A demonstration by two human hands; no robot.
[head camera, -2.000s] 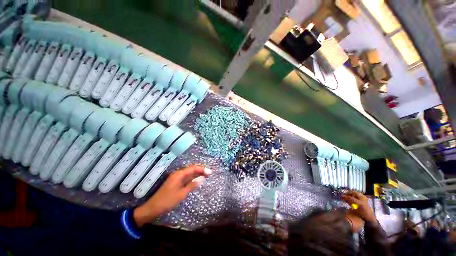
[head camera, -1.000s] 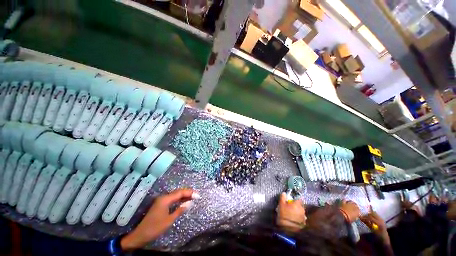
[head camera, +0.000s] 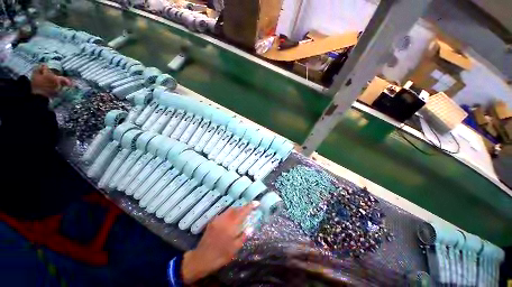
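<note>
My left hand [head camera: 219, 241], with a blue-edged cuff, is at the right end of the near row of mint fans [head camera: 174, 162]. Its fingertips are at the last fan head [head camera: 271, 203]; the hand covers the area of that fan's handle, and the grip is blurred, so I cannot tell if it holds it. A pile of small mint parts [head camera: 303, 193] lies right of the rows, touching a pile of small dark and metallic parts [head camera: 353, 221]. My right hand is not in view; dark hair covers the bottom middle.
A second fan row [head camera: 208, 132] lies behind the near one. A small fan batch [head camera: 463, 252] is at lower right. The green conveyor [head camera: 247, 84] runs behind, with a metal post [head camera: 359, 73] beside it. At far left are a person's hand [head camera: 48, 81] and another dark parts pile [head camera: 92, 112].
The view has swung left. My left hand has moved from the film to the end of the near row. My right hand, earlier holding a fan by its handle, has left the picture.
</note>
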